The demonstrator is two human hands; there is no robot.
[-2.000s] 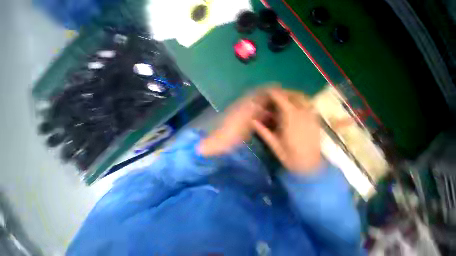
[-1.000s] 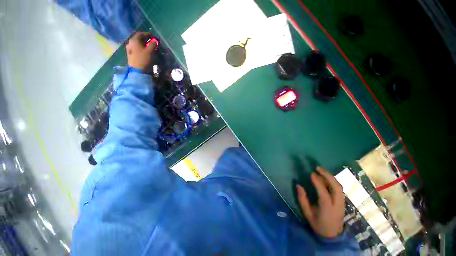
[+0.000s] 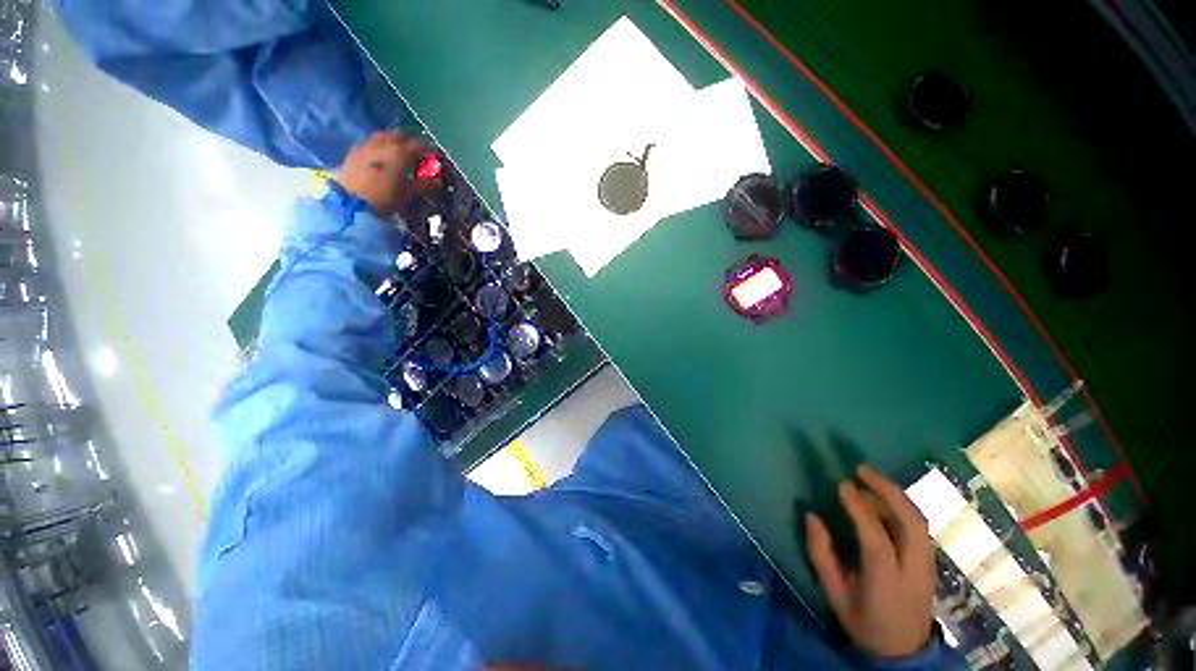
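Note:
My left hand [image 3: 378, 173] is over the tray of dark round units [image 3: 459, 328], left of the bench. Its fingers are closed around a red-lit watch body [image 3: 429, 167], partly hidden by them. My right hand [image 3: 881, 564] lies open and empty on the green mat, fingers apart, beside the white strip [image 3: 984, 564]. A watch body with a bright white-and-pink screen [image 3: 757, 288] sits on the mat. Three dark round watch bodies [image 3: 824, 197] stand close together just above it in the view.
White paper sheets [image 3: 577, 118] with a dark disc lie on the mat. A cream fixture strip [image 3: 1030, 479] with red tape is at the right. Several dark pucks [image 3: 1014, 201] lie beyond the red line. Another person's blue smock [image 3: 236, 66] is at the upper left.
My hands were together over the bench edge; they have parted. My left hand has gone to the tray with the red-lit watch body, and my right hand has come down on the mat.

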